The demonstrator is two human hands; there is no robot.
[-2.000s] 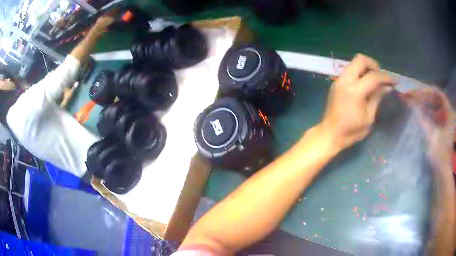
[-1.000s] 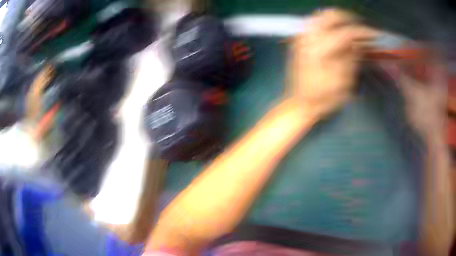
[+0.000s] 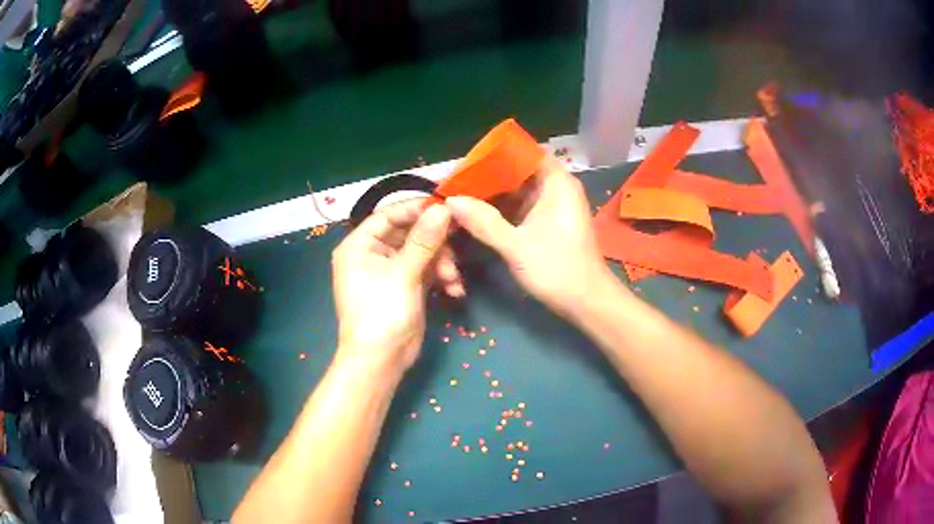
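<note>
My left hand (image 3: 384, 271) pinches a thin black curved trim ring (image 3: 391, 187) above the bench. My right hand (image 3: 558, 230) holds a folded orange strap (image 3: 502, 159) by its end against the ring. The fingertips of both hands meet where strap and ring join, and they hide the joint. The strap's loop stands up above the fingers. Both hands are bare.
Loose orange straps (image 3: 707, 268) lie crossed at right, beside a white-tipped tool (image 3: 825, 268). Two black speakers (image 3: 164, 394) and a tray (image 3: 131, 450) of black rings (image 3: 61, 358) are at left. Orange bits (image 3: 507, 415) dot the bench. A post (image 3: 618, 82) stands behind.
The view has swung right, so the speakers and tray now sit farther left. My hands have come together, with the black ring and orange strap now visible between them.
</note>
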